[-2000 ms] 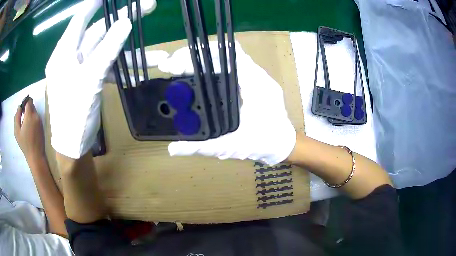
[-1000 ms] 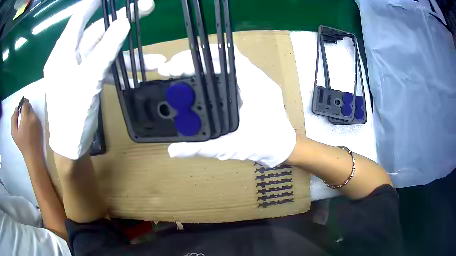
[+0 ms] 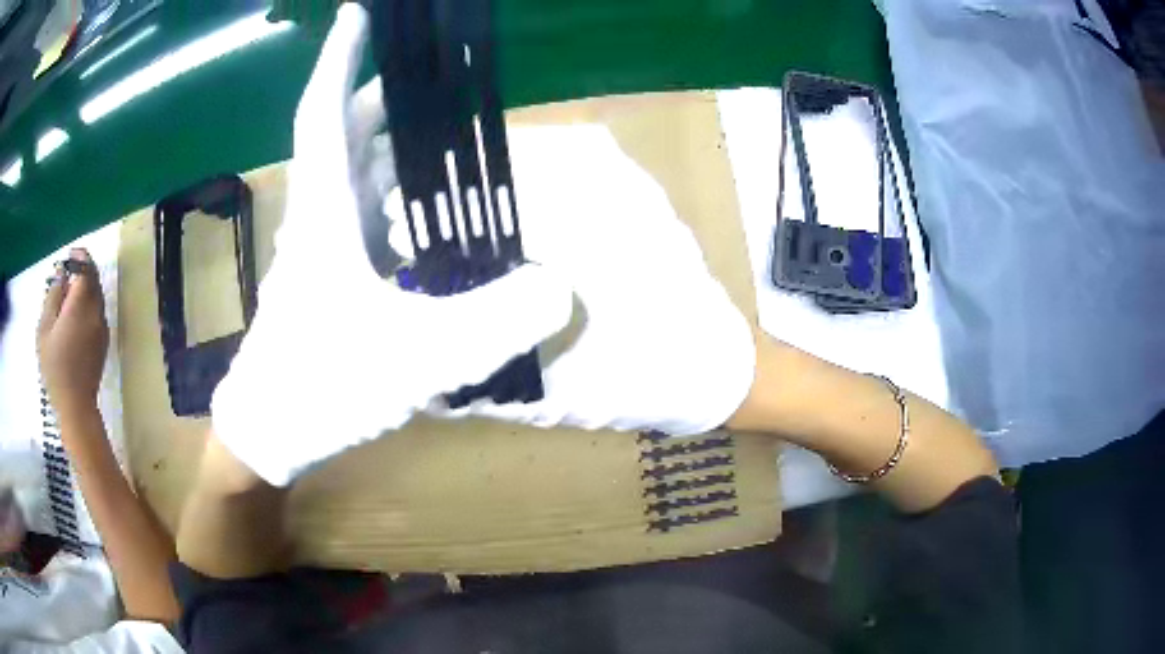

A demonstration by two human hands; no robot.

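Several black phone frames (image 3: 447, 153) are bunched together, seen nearly edge-on, above the middle of the tan cardboard (image 3: 511, 498). Their upper ends run out at the top edge. My left hand (image 3: 371, 345), in a white glove, grips them from the left, its thumb and palm across their lower part. My right hand (image 3: 639, 281), also white-gloved, is around their right and lower side. The gloves hide much of the lower ends; a little blue shows between them. One single black frame (image 3: 205, 296) lies at the cardboard's left, near my left hand.
Two overlapping frames with blue discs (image 3: 837, 256) lie on a white pad (image 3: 913, 364) right of the cardboard. Small black strips (image 3: 690, 479) lie at its lower right. A pale translucent sheet (image 3: 1035, 256) covers the far right. Another person's hand (image 3: 73, 326) is at far left.
The frames have turned from face-on to nearly edge-on. My left hand has moved right and down onto them, uncovering the single frame at left. My right hand stays at their right.
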